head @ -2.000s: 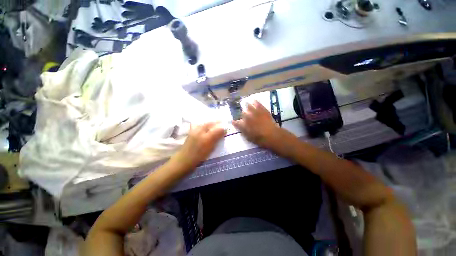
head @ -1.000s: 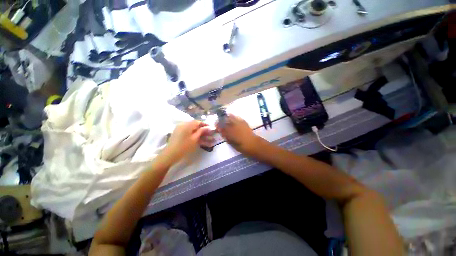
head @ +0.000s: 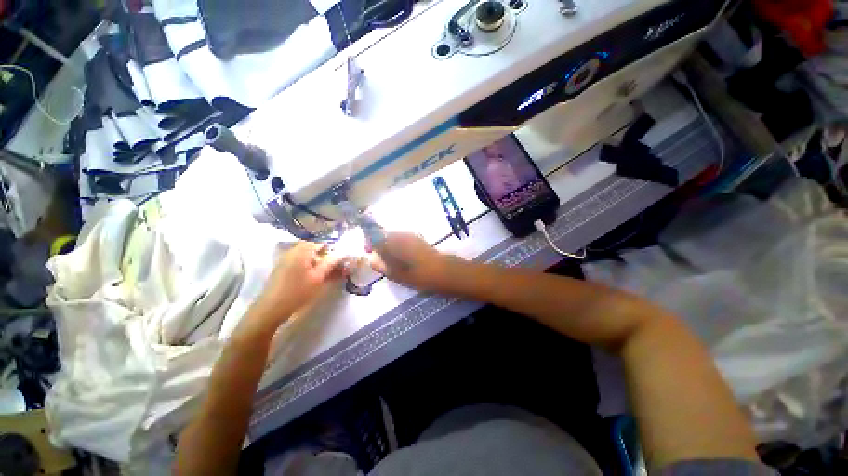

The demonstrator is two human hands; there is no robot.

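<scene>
White to cream cloth (head: 200,284) lies heaped left of the needle. The white JACK sewing machine (head: 409,121) crosses the view, its presser foot area (head: 342,228) under bright glare. My left hand (head: 302,277) is just left and in front of the needle, fingers bent together. My right hand (head: 402,258) is close on its right, fingertips near the presser foot. A small dark curved piece (head: 358,286) shows below and between my fingertips. Glare hides what the fingertips touch or pinch.
Teal and dark snips (head: 451,206) and a lit smartphone (head: 511,184) with a white cable lie right of my right hand. A black scrap (head: 642,153) lies farther right. Grey, black and white cut pieces (head: 158,112) are behind the machine. Greyish-white cloth (head: 744,270) lies at right.
The view has shifted, so the machine, phone and snips sit farther left. Both hands stay close together at the needle. The dark piece by the fingertips shows more than before.
</scene>
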